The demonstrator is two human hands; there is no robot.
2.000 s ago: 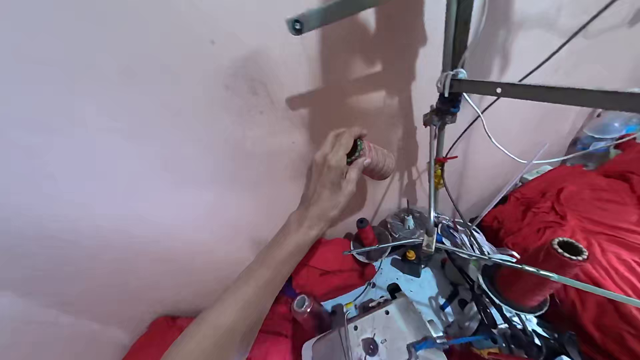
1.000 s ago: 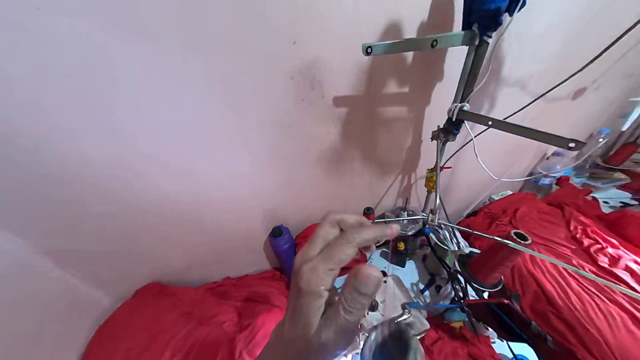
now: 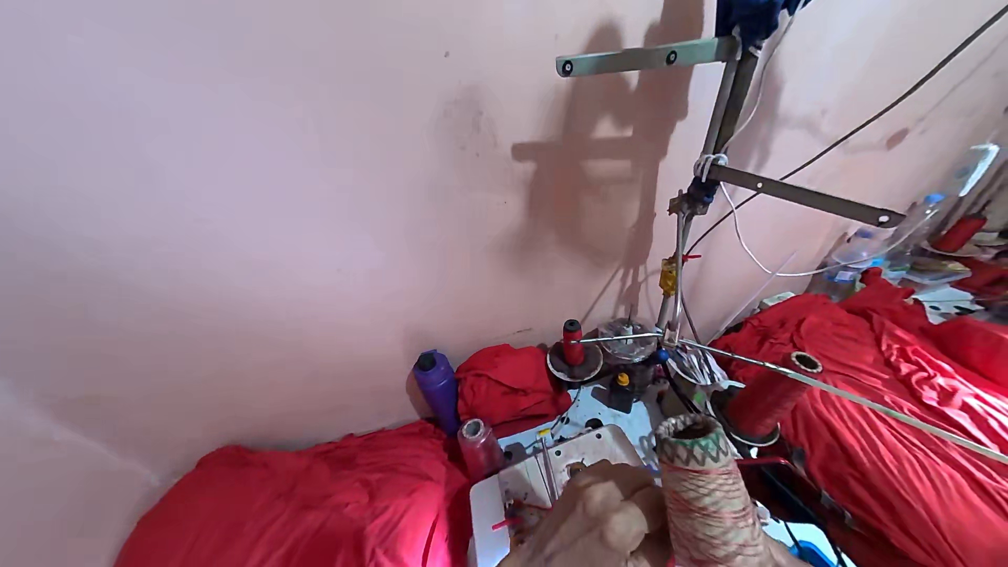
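A pale thread cone [image 3: 705, 496], loosely wound with red thread and with a green-patterned rim, stands upright at the bottom right of centre. A bit of my right hand [image 3: 776, 554] shows behind its lower right side, holding it; the rest is hidden. My left hand [image 3: 602, 516] is just left of the cone, its fingers curled, and whether they pinch thread cannot be seen. Beyond is the white top of a sewing machine [image 3: 606, 445]. A small red thread spool [image 3: 573, 346] stands on a round holder, and a larger red thread cone [image 3: 768, 398] leans at right.
A metal thread stand [image 3: 679, 268] rises behind the machine, with flat arms [image 3: 811, 197] and a thin rod crossing at right. Red fabric lies at left [image 3: 315, 504] and right [image 3: 858, 394]. A purple bottle [image 3: 437, 386] and a translucent reddish cone [image 3: 480, 449] stand near the wall.
Two seconds ago my left hand held the wound cone up against the wall. It has come down, its fingers spread a second ago and curled now. The cone is now low, in my right hand.
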